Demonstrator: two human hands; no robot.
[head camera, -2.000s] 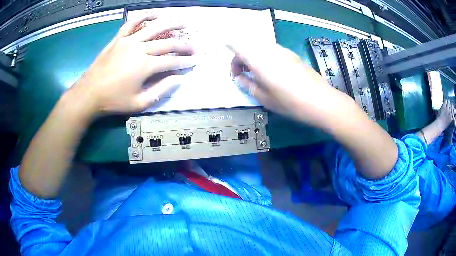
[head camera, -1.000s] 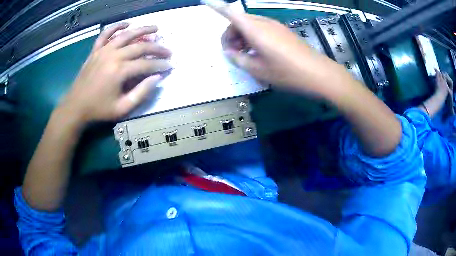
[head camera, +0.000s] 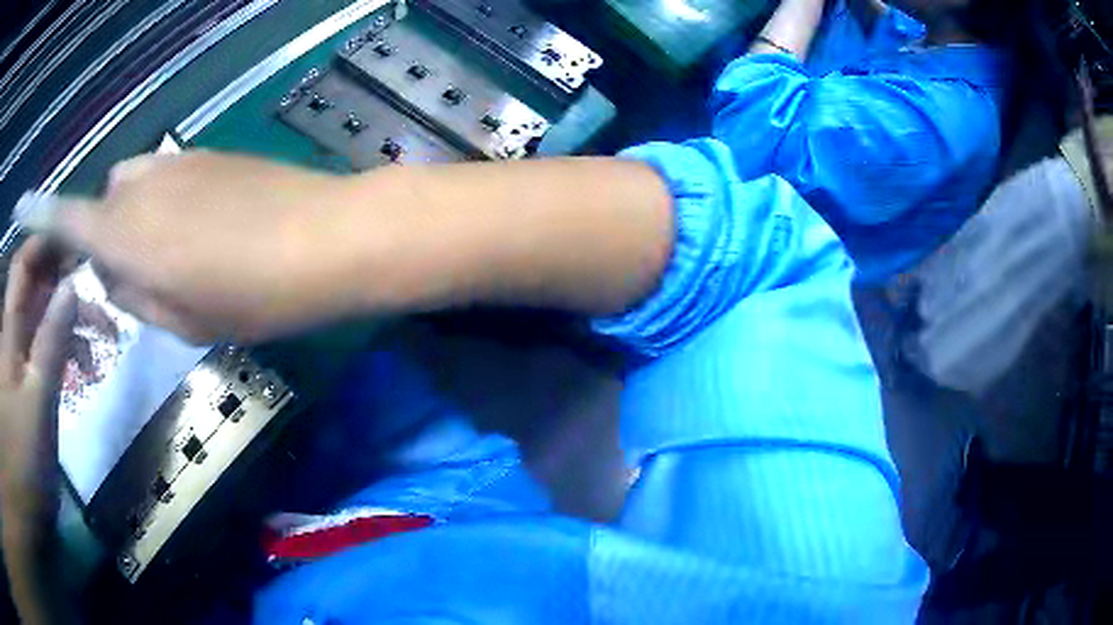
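The metal fixture (head camera: 217, 454) lies tilted at the lower left, with dark nests in a row along it. The white sheet (head camera: 112, 409) lies against its far side, with reddish-brown specks on it. My right hand (head camera: 183, 238) is over the sheet's far end, blurred; a whitish cot shows on a fingertip, and whether it holds anything is hidden. My left hand (head camera: 37, 317) is at the left picture edge beside the sheet, partly cut off and partly behind my right hand.
Several waiting fixtures (head camera: 421, 88) lie side by side on the green bench at the top, beyond my right forearm. A metal rail (head camera: 262, 76) runs along the bench's far side. Another person in a blue smock (head camera: 854, 147) is at the upper right.
The view has swung to the right, so the fixture, sheet and both hands now appear at the left. The waiting fixtures and the other person show more fully.
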